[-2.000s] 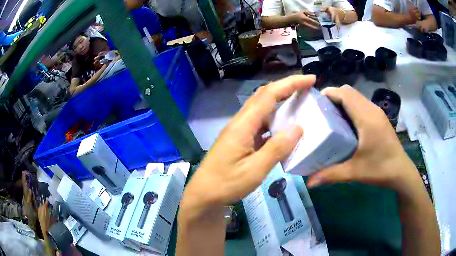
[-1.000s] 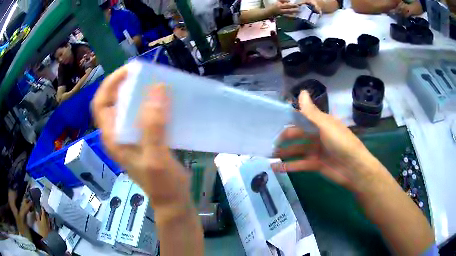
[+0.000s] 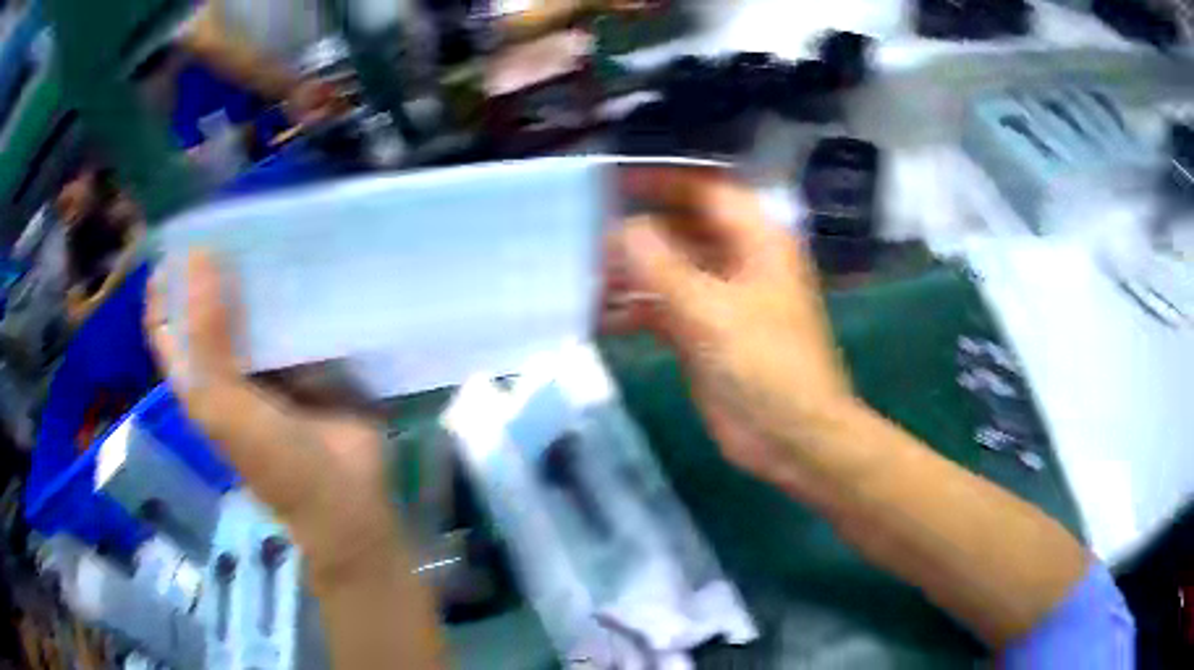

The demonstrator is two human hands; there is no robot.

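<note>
A pale blue and white retail carton [image 3: 406, 268] is held up lengthwise between my two hands, blurred by motion. My left hand [image 3: 269, 406] grips its left end, fingers over the near side. My right hand [image 3: 720, 288] is at the right end, fingers bent against it; what they touch inside or behind the end is hidden. Another carton with a fan picture [image 3: 583, 484] lies below on the green mat [image 3: 812, 524], with white flaps at its near end.
Cartons [image 3: 249, 576] stand in a group at lower left, before a blue bin [image 3: 79, 432]. Black cups [image 3: 838, 190] stand at the far side. Small parts [image 3: 1002, 399] lie at the mat's right edge. More cartons [image 3: 1048, 144] are at upper right. A green post [image 3: 118, 105] is at left.
The held carton has turned closer to level and sits further left in view. My right hand has closed in on its right end. The whole view has shifted, and the bench things appear further left.
</note>
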